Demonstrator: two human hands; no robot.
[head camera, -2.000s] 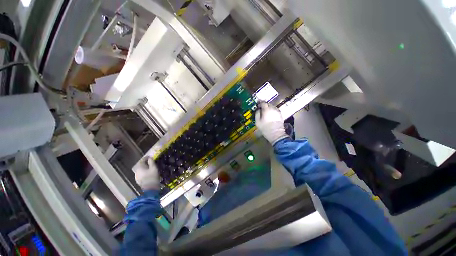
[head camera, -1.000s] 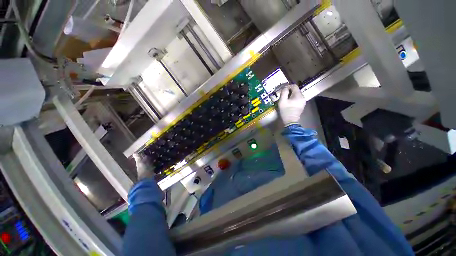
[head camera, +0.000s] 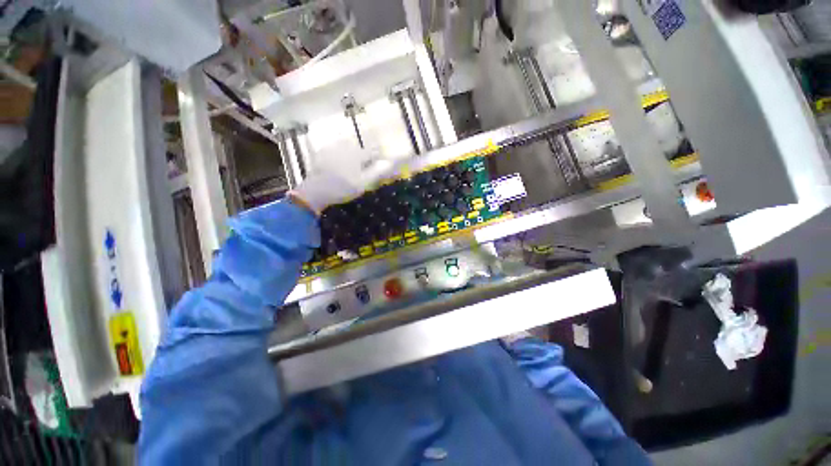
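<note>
The long green circuit board (head camera: 424, 205), packed with black round parts and with yellow parts along its near edge, lies between the conveyor rails (head camera: 547, 211). A white label or card (head camera: 508, 188) is at its right end. My left hand (head camera: 344, 180), in a white glove, is blurred and reaches over the board's far left part near the back rail; whether it grips anything does not show. My right sleeve runs below the machine's front bar, and the right hand itself is hidden.
A panel with a red button (head camera: 393, 288) and a lit green one lies in front of the board. A black bin (head camera: 679, 410) at the lower right holds a crumpled white bundle (head camera: 736, 332). The white machine frame (head camera: 87, 209) with blue arrows stands at left.
My left hand has moved from the board's left end to over its far edge. My right hand has left the board's right end and dropped out of sight. The view has turned.
</note>
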